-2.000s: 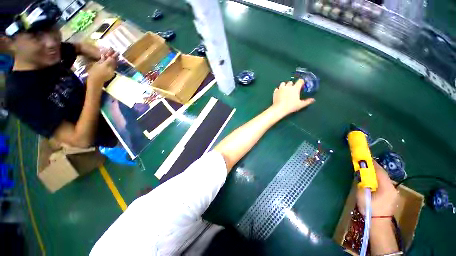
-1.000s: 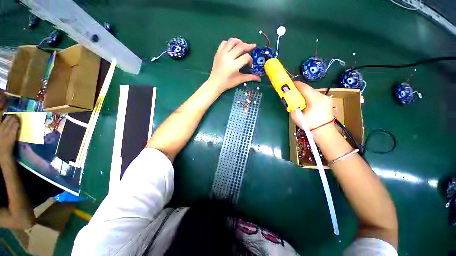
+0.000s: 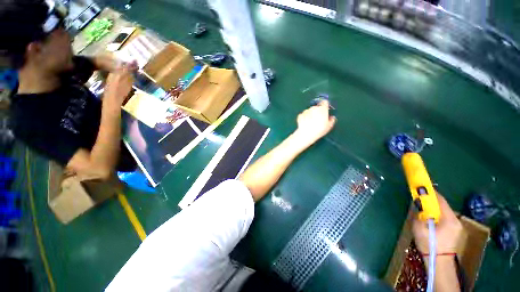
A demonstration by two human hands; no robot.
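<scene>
My right hand (image 3: pixel 442 228) is closed round the yellow glue gun (image 3: pixel 421 187), with a translucent glue stick (image 3: pixel 431 256) trailing from its back. The gun's nozzle is at a round blue unit (image 3: pixel 402 145) on the bench. My left hand (image 3: pixel 315 121) is stretched forward, with its fingers on a small blurred blue unit (image 3: pixel 321 99); the fingers partly hide it. The perforated strip (image 3: pixel 325 228) lies between my arms, with small red wired components (image 3: pixel 360 185) at its far end.
A cardboard box (image 3: pixel 476 251) of red wired components stands under my right wrist. More blue units (image 3: pixel 479 206) lie at the right. A white post (image 3: pixel 242 57) stands beyond a black strip (image 3: pixel 234 157). A coworker (image 3: pixel 63 114) sits at the left beside open boxes (image 3: pixel 206 91).
The view has swung left. My left hand has moved away from the unit near the gun to another blue unit farther left. The glue gun stays in my right hand.
</scene>
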